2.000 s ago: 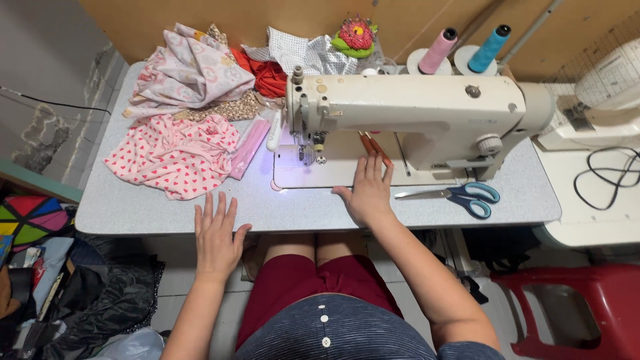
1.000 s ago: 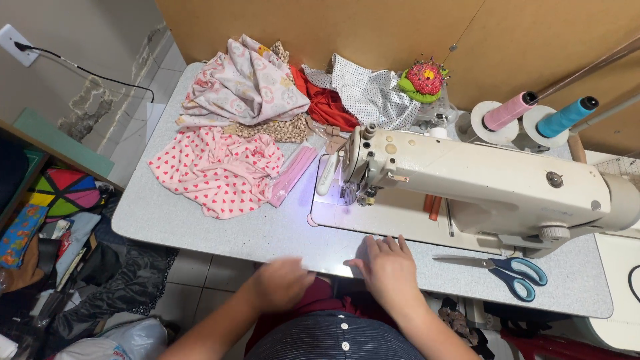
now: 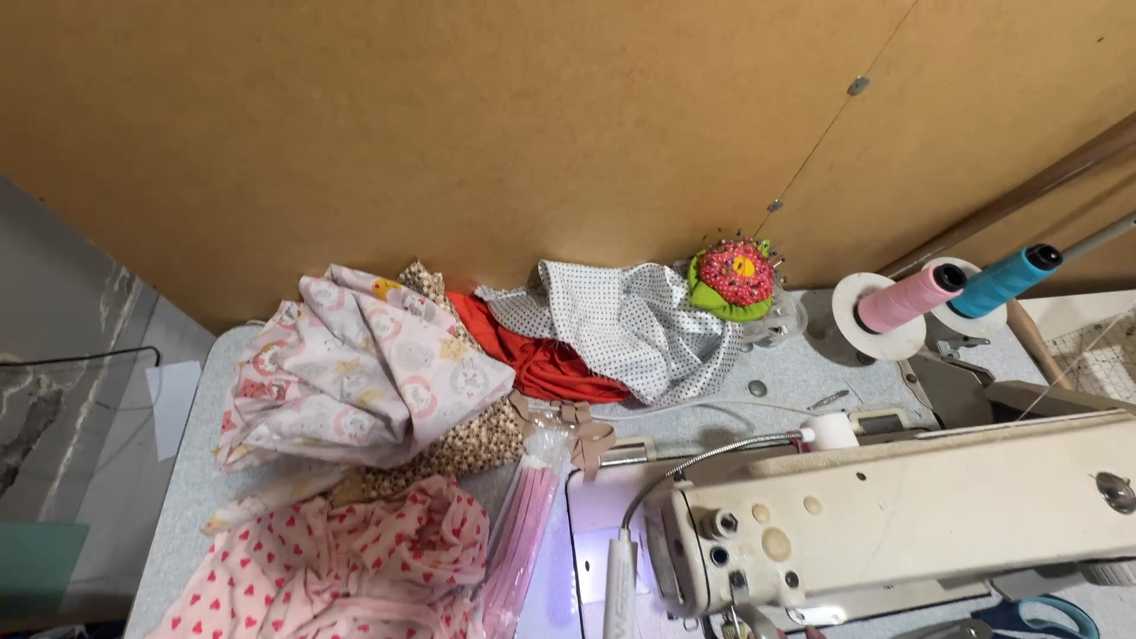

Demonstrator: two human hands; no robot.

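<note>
Neither my left hand nor my right hand can be made out; small blurred shapes at the bottom edge by the needle area are too cut off to tell. The cream sewing machine (image 3: 887,524) fills the lower right, with a white gooseneck lamp (image 3: 619,581) lighting its bed. Left of it lie a clear packet of pink strips (image 3: 524,541) and pink heart-print fabric (image 3: 328,568). Behind these are a pale printed cloth (image 3: 355,382), brown patterned fabric (image 3: 466,448), red fabric (image 3: 532,355) and dotted white fabric (image 3: 621,328). Blue-handled scissors (image 3: 1052,612) are partly visible.
A flower-shaped pincushion (image 3: 737,275) full of pins stands against the wooden panel (image 3: 444,142). Pink thread (image 3: 905,300) and blue thread (image 3: 1003,282) cones stand behind the machine. A metal bobbin (image 3: 757,388) lies on the grey tabletop (image 3: 710,426).
The view has swung up toward the panel. Both hands, seen earlier at the table's front edge, have left the frame; the left one had drawn back from the tabletop before that.
</note>
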